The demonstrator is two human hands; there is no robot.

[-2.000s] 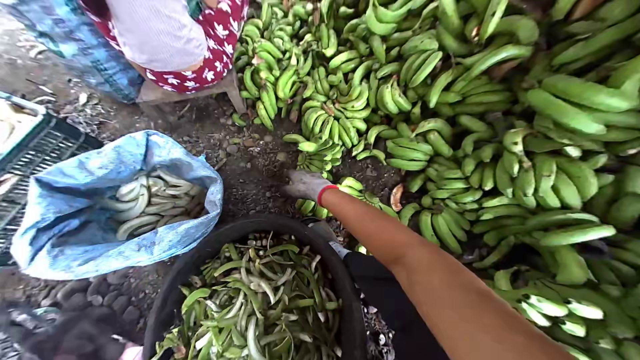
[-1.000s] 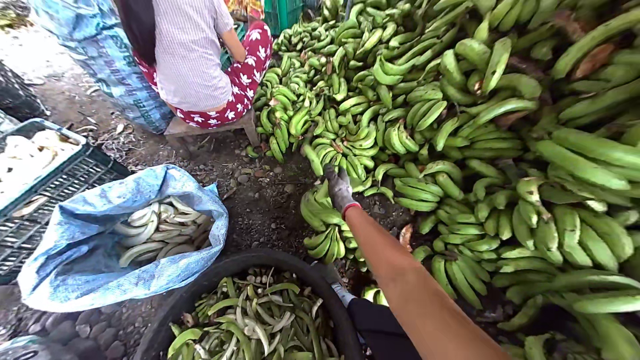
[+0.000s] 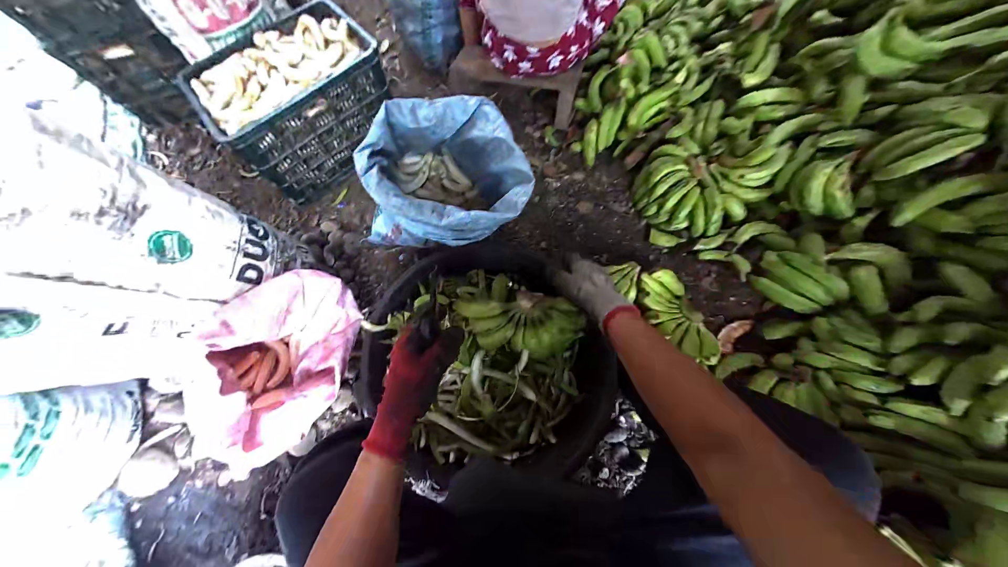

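My left hand [image 3: 421, 354], in a red and black glove, is over the left side of a black tub [image 3: 605, 394]. A thin dark shape rises from its fingers, too blurred to name. A cluster of green bananas [image 3: 524, 319] lies in the tub on loose green peels [image 3: 488, 402]. My right hand [image 3: 587, 285], in a grey glove with a red cuff, is at the tub's upper right rim beside that cluster, with nothing seen in its grasp. Smaller green banana clusters [image 3: 677, 311] lie on the ground just right of this hand.
A blue sack [image 3: 496, 213] with peeled bananas stands beyond the tub, near a dark crate [image 3: 315, 138] of peeled pieces. A pink sack [image 3: 315, 315] and white sacks [image 3: 157, 213] are left. Piled green bananas [image 3: 850, 276] fill the right. A person [image 3: 543, 39] sits on a wooden stool [image 3: 516, 75].
My right hand has moved from the banana pile to the tub's rim. A green banana cluster now lies on the peels. My left hand has come into view. The view has swung left.
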